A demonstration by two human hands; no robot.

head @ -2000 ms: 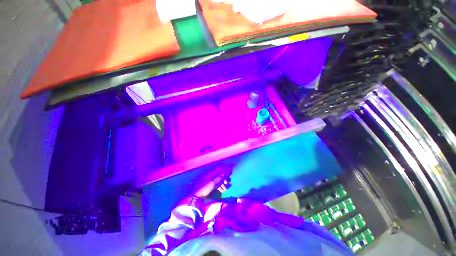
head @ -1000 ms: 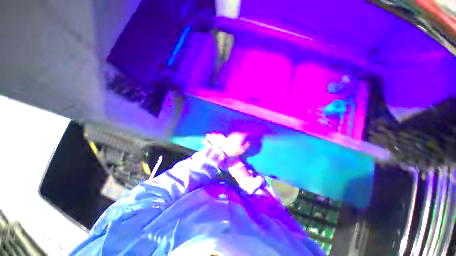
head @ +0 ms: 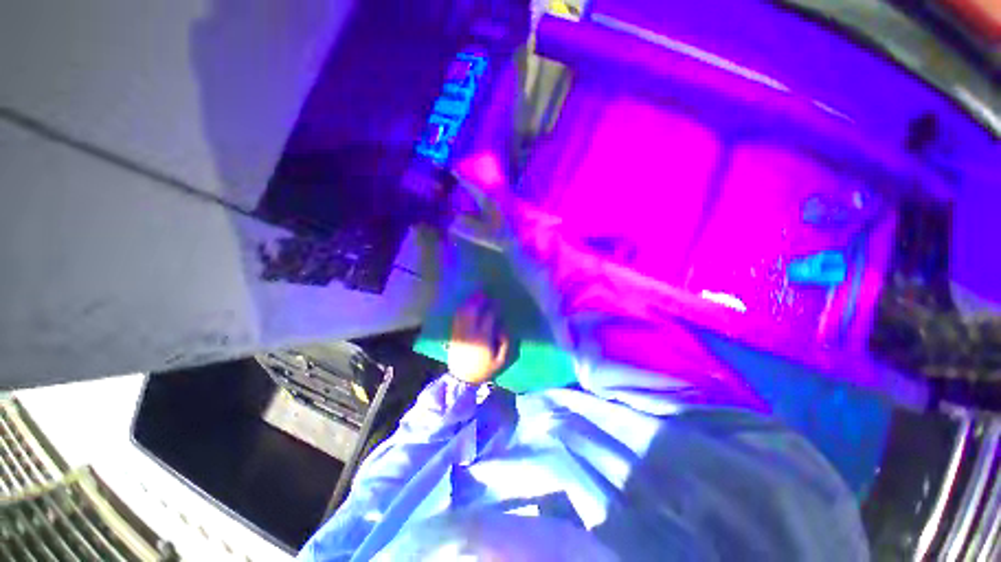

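A cyan-glowing circuit board (head: 452, 110) stands or lies in the dark left part of the ultraviolet booth. My right arm reaches up and left across the bench's front edge. My right hand (head: 481, 181) is blurred pink-violet just below the board; whether it touches the board or holds anything cannot be told. My left hand (head: 477, 343) is low in front of the teal-green front panel (head: 538, 364), fingers bent and partly in shadow. What it may hold is hidden.
The bench (head: 637, 165) glows magenta, with a small cyan pot (head: 818, 268) at its right. A black crate (head: 231, 439) with a pale slotted item (head: 318, 384) stands on the floor at lower left. Ribbed metal rails (head: 966, 483) are at far right.
The view has turned and shifted left. My right arm has stretched out from near my body towards the booth's left part. The cyan board there shows more fully. The green board tray has left view.
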